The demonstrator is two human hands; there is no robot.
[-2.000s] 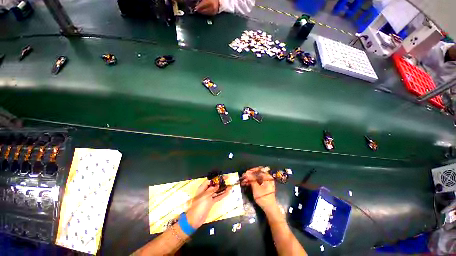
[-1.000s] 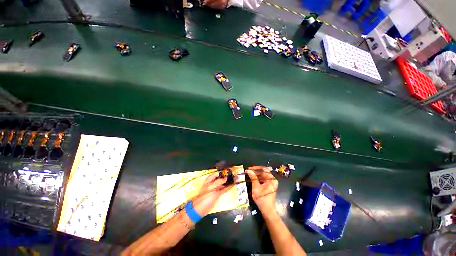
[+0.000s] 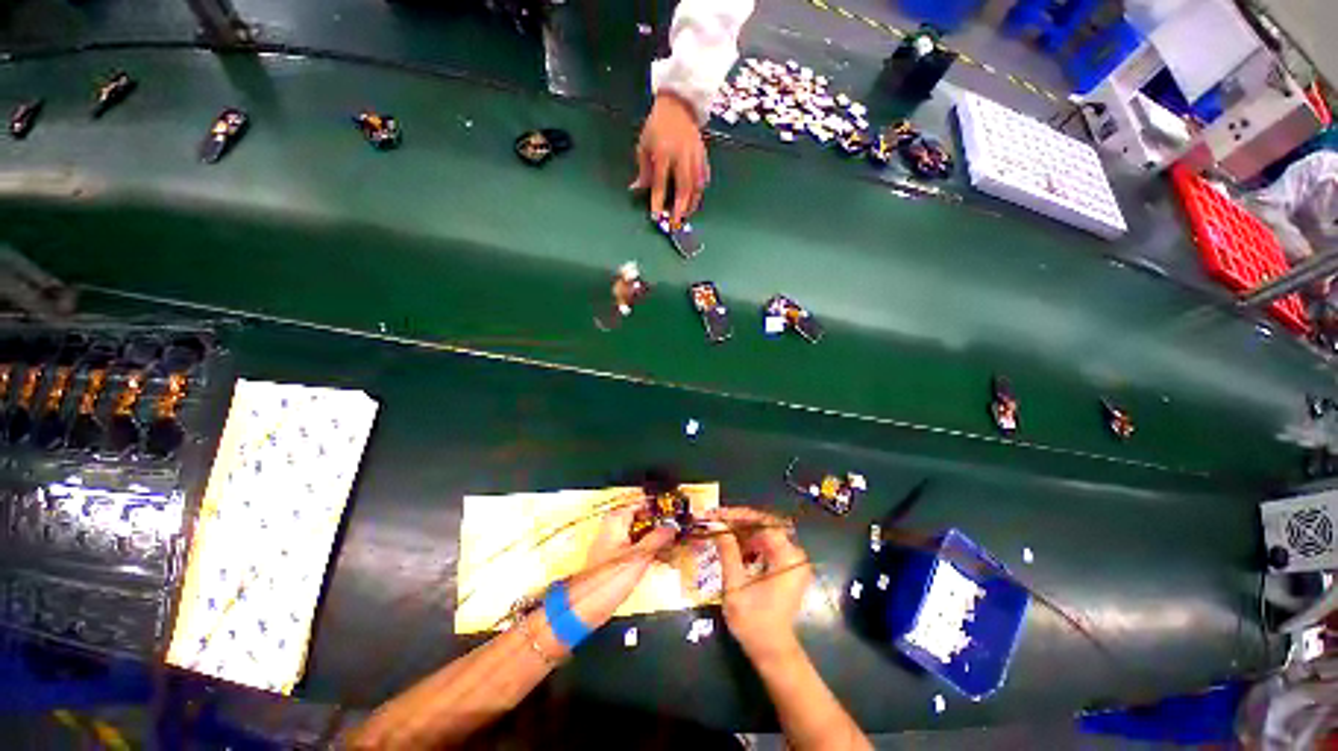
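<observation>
My left hand (image 3: pixel 624 565), with a bright blue wrist strap (image 3: pixel 567 616), holds a small black-and-orange electronic module (image 3: pixel 663 506) over the pale yellow work sheet (image 3: pixel 514 550). My right hand (image 3: pixel 766 572) is just right of it, its fingertips close to the module and pinched around something thin, perhaps tweezers; the detail is blurred. Another module (image 3: pixel 836 492) lies on the bench beyond my right hand. Small white pads (image 3: pixel 700 629) lie loose near the sheet.
A blue bin (image 3: pixel 998 646) with white pieces stands at right. A dotted white sheet (image 3: pixel 272 536) and blister tray (image 3: pixel 88 506) lie left. Modules (image 3: pixel 710 311) are spaced along the belt. Across it, another person's hand (image 3: pixel 675 159) touches a module near a white pile (image 3: pixel 785 100).
Another person's hand has reached in from the far side onto a belt module. An extra blurred module shows on the belt beside it. My hands have stayed together over the sheet.
</observation>
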